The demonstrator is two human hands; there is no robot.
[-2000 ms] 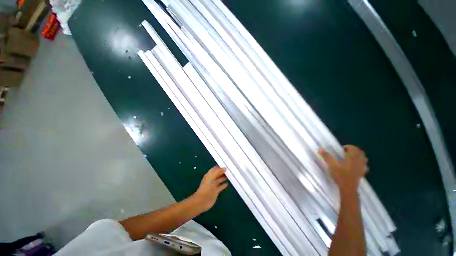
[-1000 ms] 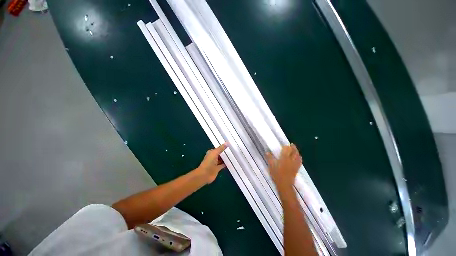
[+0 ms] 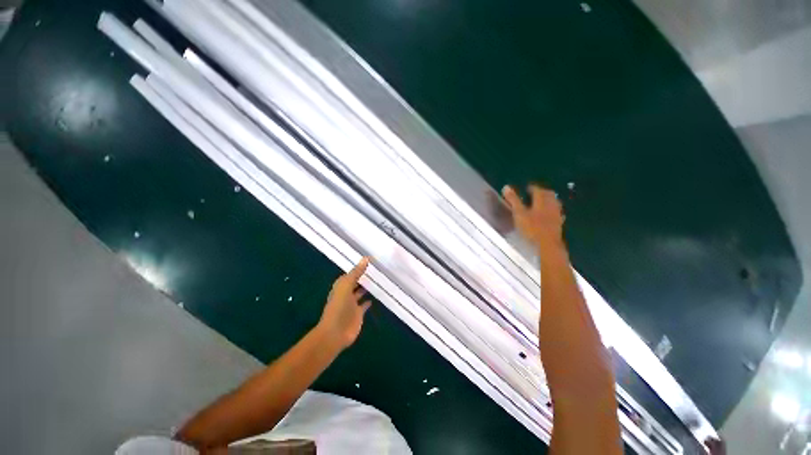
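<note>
Several long white-silver profiles lie side by side in a diagonal bundle on the green-topped bench, from upper left to lower right. My left hand is at the bundle's near edge, its fingertips touching the outermost strip, the other fingers loosely bent. My right hand is at the far edge, slightly blurred, its fingers apart and no strip seen in its hold. My right forearm crosses over the profiles and hides part of them.
Small white scraps are scattered on the bench top. The bench edge curves round at left and right, with grey floor beyond. A flat tan-grey phone is at my waist, cut off by the lower edge.
The bundle looks wider than one second ago, and a wide strip lies along its far side. My right hand has moved up and right, and its fingers have opened. The view has turned.
</note>
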